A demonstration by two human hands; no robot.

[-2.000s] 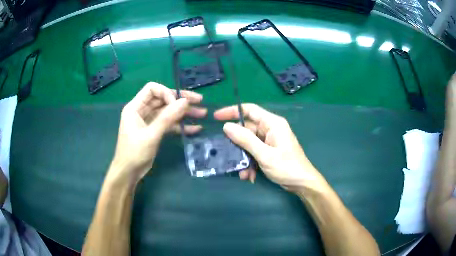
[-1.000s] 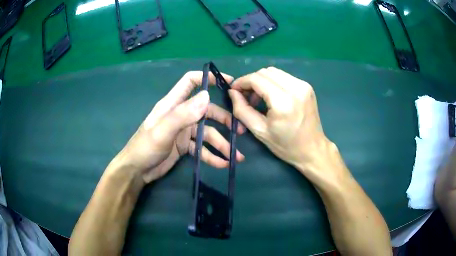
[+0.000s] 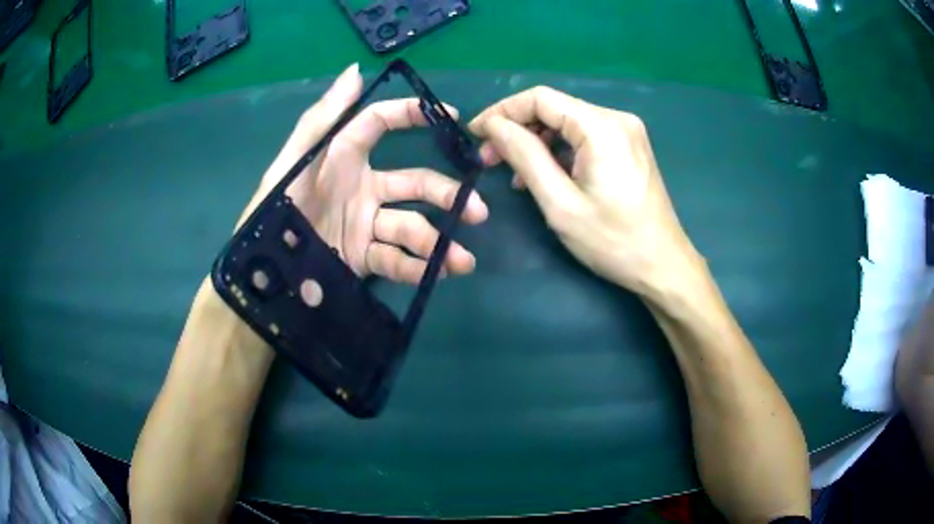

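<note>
A black phone middle frame [image 3: 307, 297] is held up and tilted over the dark green mat, its solid end plate towards the lower left and its narrow end at the top. My left hand [image 3: 374, 205] holds it from behind; the palm and fingers show through the open window, with fingertips at the right side rail. My right hand [image 3: 589, 184] has thumb and forefinger pinched at the corner where the narrow end meets the right rail. Whether a small part sits between those fingertips cannot be seen.
More black frames lie on the glossy green strip beyond the mat [image 3: 614, 440]: at far left [image 3: 72, 90], upper left [image 3: 208, 43], top middle [image 3: 410, 23] and upper right [image 3: 797, 84]. White cloths [image 3: 886, 297] lie at right, beside part of another person's arm [image 3: 915, 358].
The held frame has turned from nearly edge-on to face-on, its solid end swinging to the left. My right hand stays at the upper corner. The view has shifted, so the waiting frames sit higher and further left.
</note>
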